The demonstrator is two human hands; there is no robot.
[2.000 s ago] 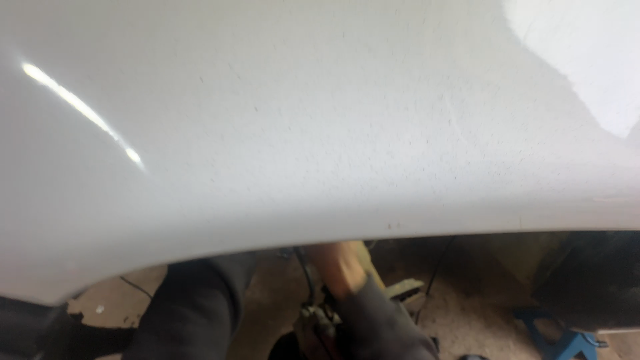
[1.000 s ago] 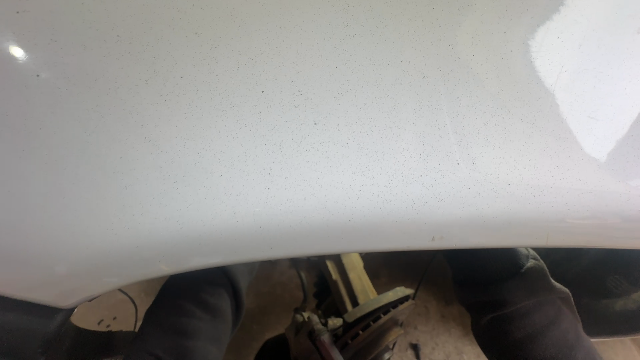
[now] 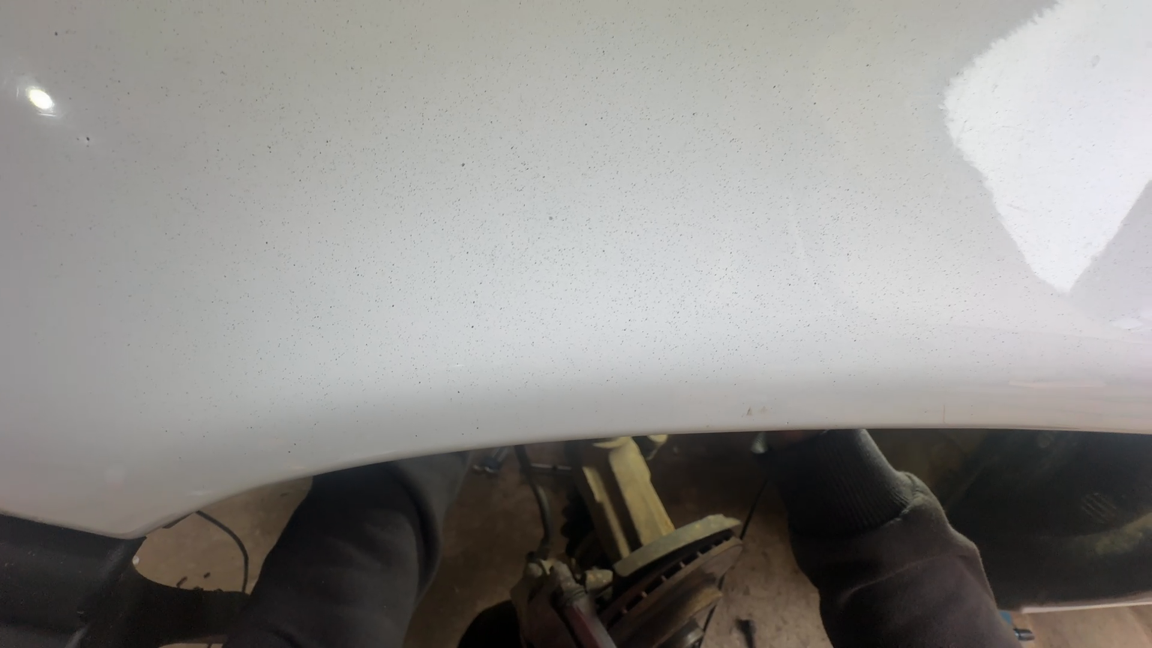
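A white car fender (image 3: 558,225), speckled with dark dots, fills most of the view. Under its wheel-arch edge hangs a wheel assembly with a ventilated brake disc (image 3: 679,576), a brake caliper (image 3: 558,589) and a pale metal suspension strut (image 3: 627,495). My right arm, in a dark sleeve, reaches up behind the fender to the right of the strut. Only a sliver of my right hand (image 3: 796,436) shows at the arch edge, so its grip is hidden. My left arm reaches up left of the strut, its hand wholly behind the fender.
A black hose (image 3: 537,504) runs down beside the strut. Dark wheel-arch lining (image 3: 1062,522) lies at the right, with part of a blue object (image 3: 1017,630) below it. Black trim (image 3: 54,576) and a thin cable (image 3: 236,540) are at the lower left, above the concrete floor.
My right hand and forearm have moved from in front of the strut to its right; the hand, bare and visible two seconds ago, is now mostly behind the fender. My left arm stays about where it was.
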